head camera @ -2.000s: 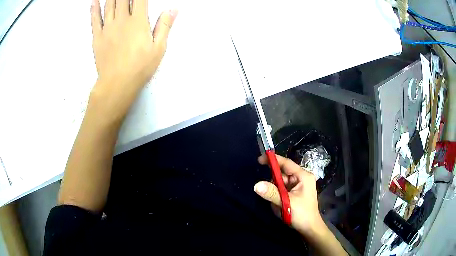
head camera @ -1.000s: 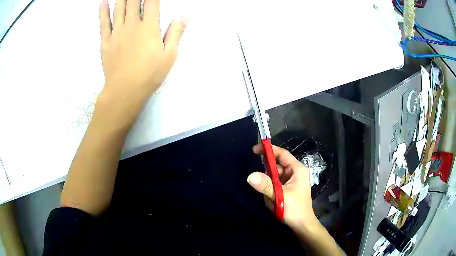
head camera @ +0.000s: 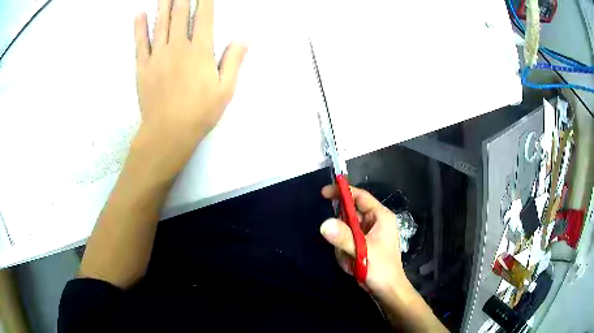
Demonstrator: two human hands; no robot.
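Observation:
Fabric shears (head camera: 352, 224) with red handles and long silver blades are held in my right hand (head camera: 378, 244). The blades point up over the front edge of the white table (head camera: 417, 58) and look slightly parted. My left hand (head camera: 185, 81) lies flat, palm down, fingers spread, with fingertips near the top edge of the picture. A faint pale textured area, possibly a fabric panel (head camera: 107, 156), shows beside my left wrist. Any other white cloth under my hand or the blades cannot be told from the table.
A grey surface (head camera: 505, 156) at right carries paper and fabric scraps, a red item and a black item. Blue hoses (head camera: 553, 78) run at the upper right. Below the table are a metal frame and a dark bin (head camera: 410, 231) with crumpled shiny material. My dark clothing borders the table's front edge.
The view has shifted slightly. My left hand appears a little further right and lower. The shears and my right hand appear slightly further left, and the blades look more parted than two seconds ago.

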